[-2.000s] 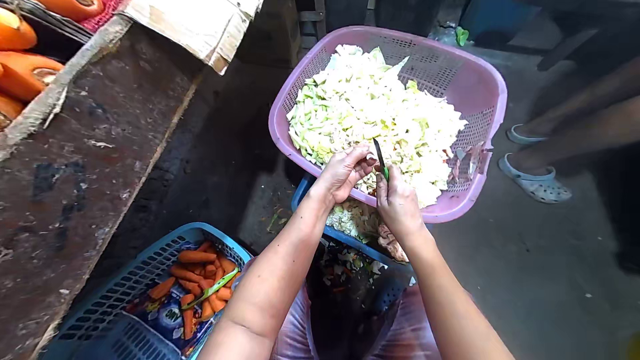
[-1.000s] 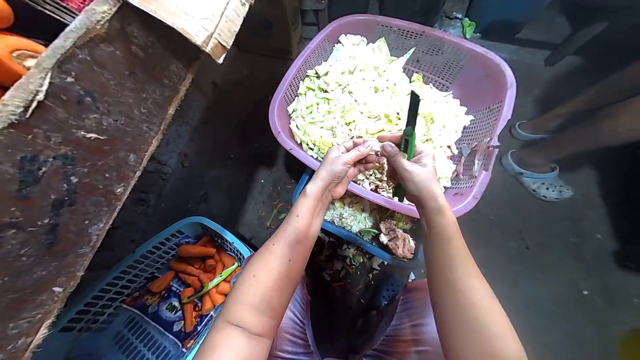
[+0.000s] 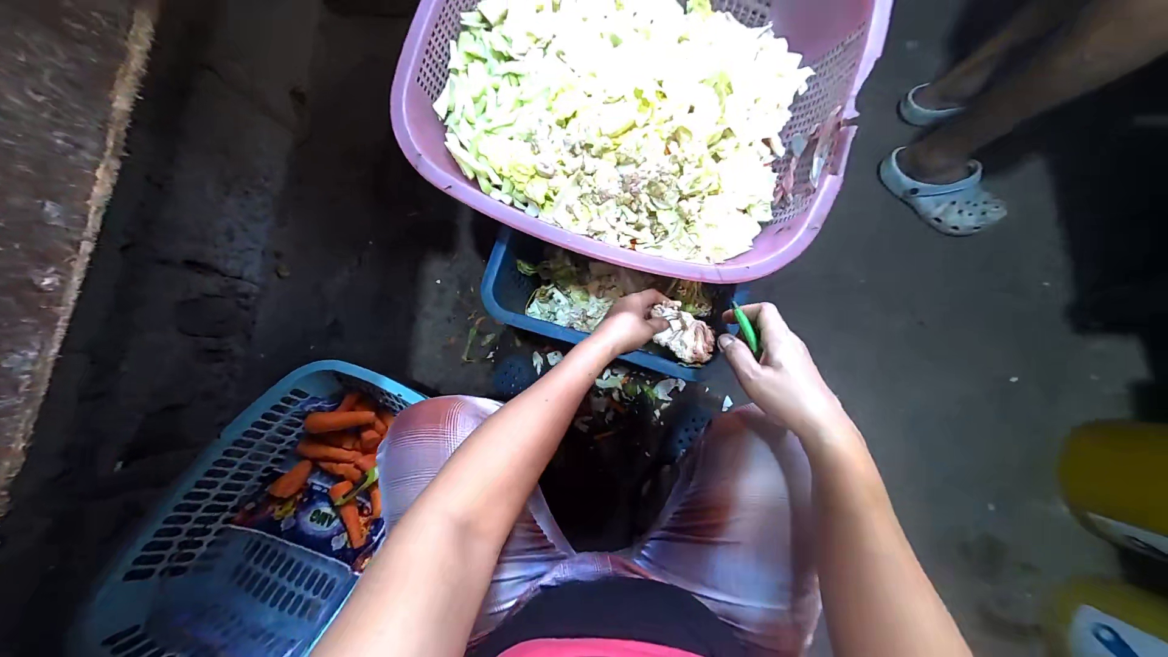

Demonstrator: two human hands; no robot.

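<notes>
My left hand reaches into a blue plastic basket, its fingers at a pale, crumpled vegetable piece; whether they grip it cannot be told. My right hand, just right of that basket, is closed around the green handle of a knife; the blade is hardly visible. Above both hands, a pink plastic basket holds a large heap of chopped cabbage, with darker small bits near its lower edge. Its rim overhangs the blue basket, hiding the far part of it.
At lower left a light-blue basket holds carrots and a printed plastic packet. A worn wooden board edges the left. Another person's feet in clogs stand at upper right. Yellow containers are at lower right. Scraps lie between my feet.
My left hand has moved from beside my right hand, at the pink basket's near edge, down to the blue basket. The knife's blade, upright before, hardly shows now. The view has tilted down.
</notes>
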